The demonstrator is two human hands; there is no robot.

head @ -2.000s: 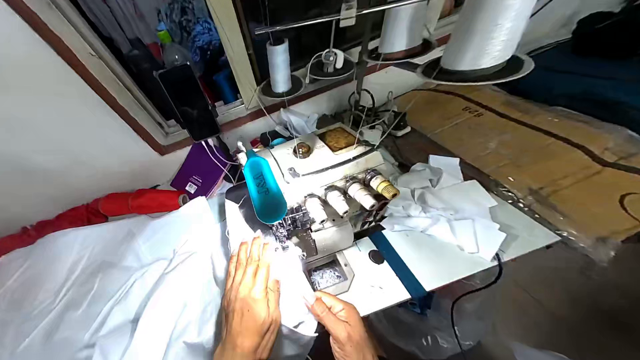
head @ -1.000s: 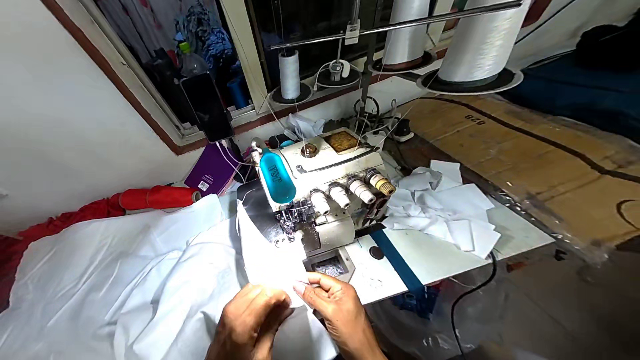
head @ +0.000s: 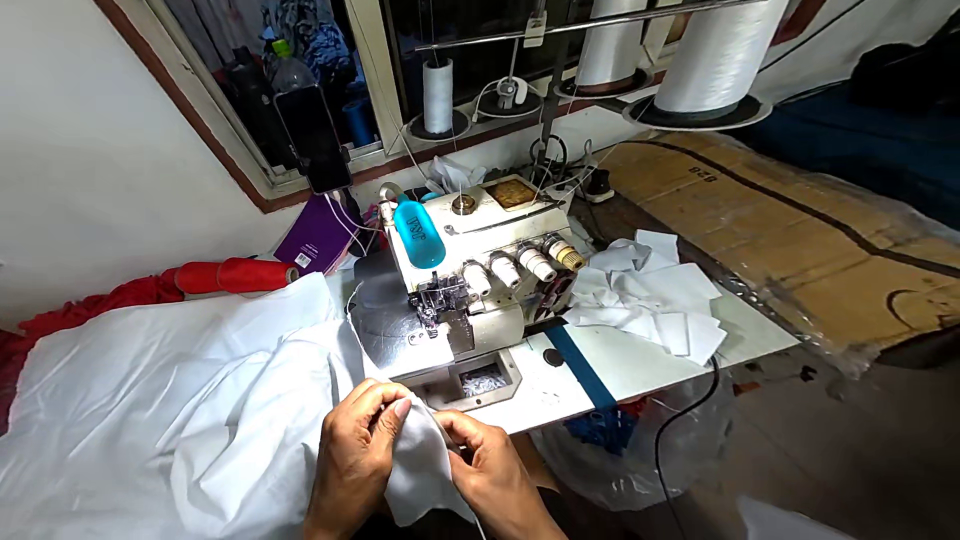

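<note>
White fabric (head: 225,405) spreads over the left of the table, and a part of it runs to my hands at the front edge. My left hand (head: 356,450) pinches its edge between thumb and fingers. Close by on the right, my right hand (head: 487,469) grips the same cloth, and a flap hangs down between the two. Beyond my hands stands an overlock sewing machine (head: 487,225) with several tension dials. Its presser foot (head: 431,330) has no cloth from my hands beneath it that I can see. The fingertips are partly hidden by the fabric.
White fabric scraps (head: 652,292) lie right of the machine. Red thread cones (head: 236,276) and a purple booklet (head: 313,234) lie behind the fabric. A phone (head: 313,139) stands by the window. Large thread cones (head: 712,56) hang over the back. A black cable (head: 664,427) drops from the table's right edge.
Two seconds ago my left hand lay flat on the fabric beside the presser foot. Both hands have come back toward me with the cloth edge, which is away from the foot.
</note>
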